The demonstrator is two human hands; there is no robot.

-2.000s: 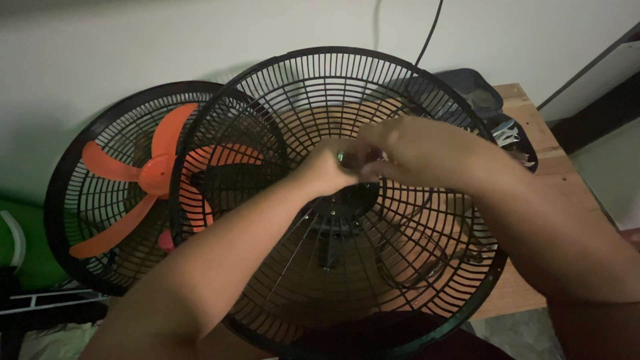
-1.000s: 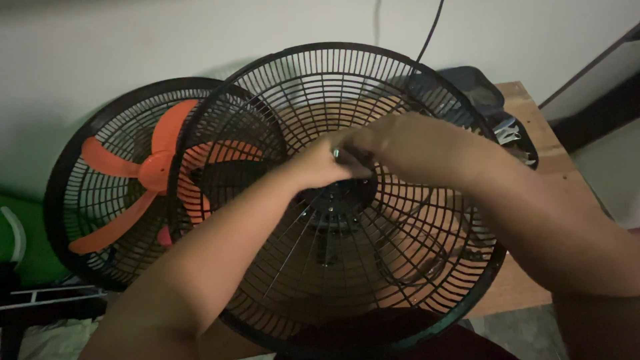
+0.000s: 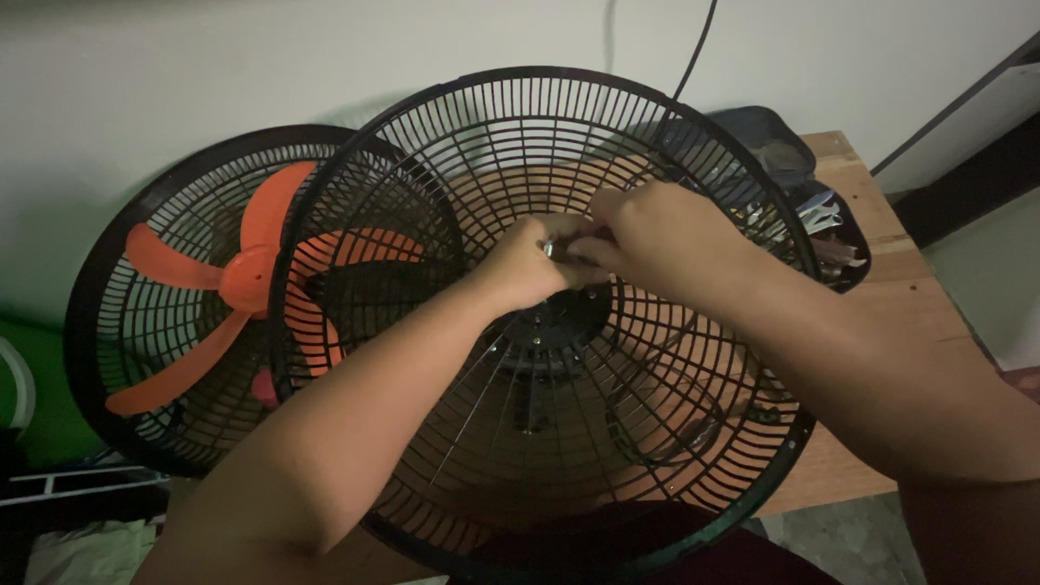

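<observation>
A round black plastic fan grille [image 3: 528,479] stands in front of me, with a dark hub [image 3: 569,325] at its middle. Both hands meet just above that hub. My left hand [image 3: 528,260] has its fingers curled around a small shiny metal piece [image 3: 549,249], perhaps the fan's shaft; most of it is hidden. My right hand [image 3: 642,231] touches the left fingertips, its thumb and fingers pinched together; whether something small is between them cannot be made out. Behind to the left, an orange fan blade [image 3: 248,280] lies in a second black grille [image 3: 89,357].
At the back right, an open dark zip case [image 3: 861,260] holds wrenches [image 3: 821,213] and other small tools on the wooden table [image 3: 877,317]. A dark cable [image 3: 695,57] runs down the wall. A coiled cord [image 3: 707,426] shows through the grille. Something green [image 3: 49,390] is at far left.
The fingers of both hands have shifted slightly against each other above the hub. The grilles and the tool case stay where they were.
</observation>
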